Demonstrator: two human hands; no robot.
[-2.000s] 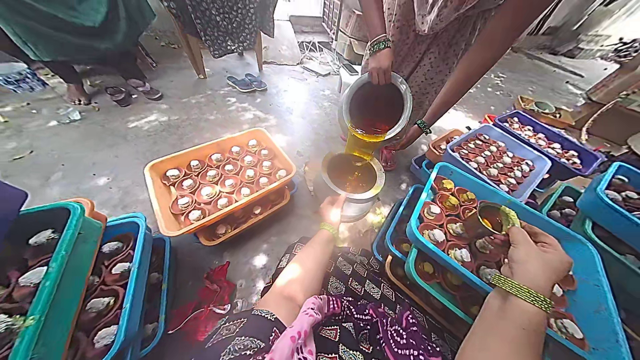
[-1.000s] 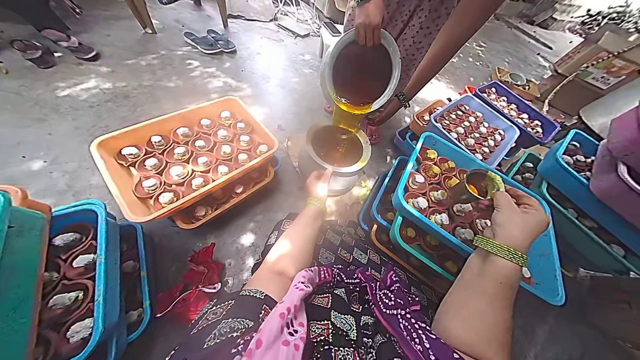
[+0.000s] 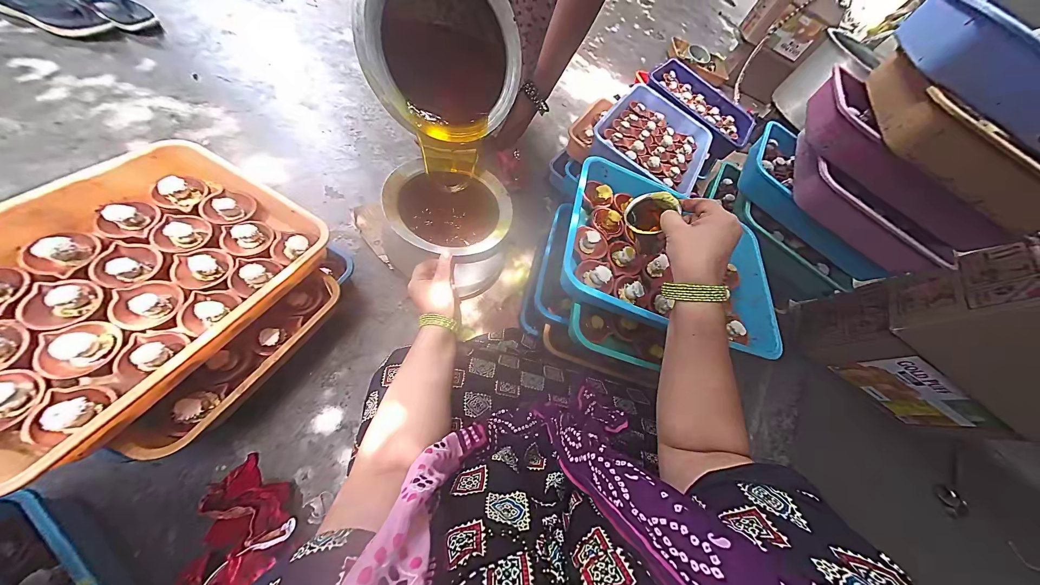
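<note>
My left hand (image 3: 435,284) grips the near rim of a metal pot (image 3: 447,213) of amber liquid on the floor. Above it, another person's hand and arm (image 3: 561,49) are beside a larger tilted metal pot (image 3: 443,65), from which yellow liquid (image 3: 449,150) pours into the lower pot. My right hand (image 3: 703,240) holds a small metal cup (image 3: 650,213) with liquid in it, over a blue plastic tray (image 3: 764,325). Clay lamps (image 3: 597,276) with white wicks fill much of that tray, and some at its far end look yellow and wet.
At the left, an orange tray (image 3: 280,203) of clay lamps rests on another tray. Stacked coloured tubs (image 3: 877,187) and a cardboard box (image 3: 967,341) stand at the right, with more lamp trays (image 3: 654,134) behind. Red cloth (image 3: 244,520) lies on the floor near a pair of slippers (image 3: 73,16).
The liquid keeps pouring between the pots, and the lower pot looks fuller than in the earliest frame. Both my hands keep their holds. The view has shifted.
</note>
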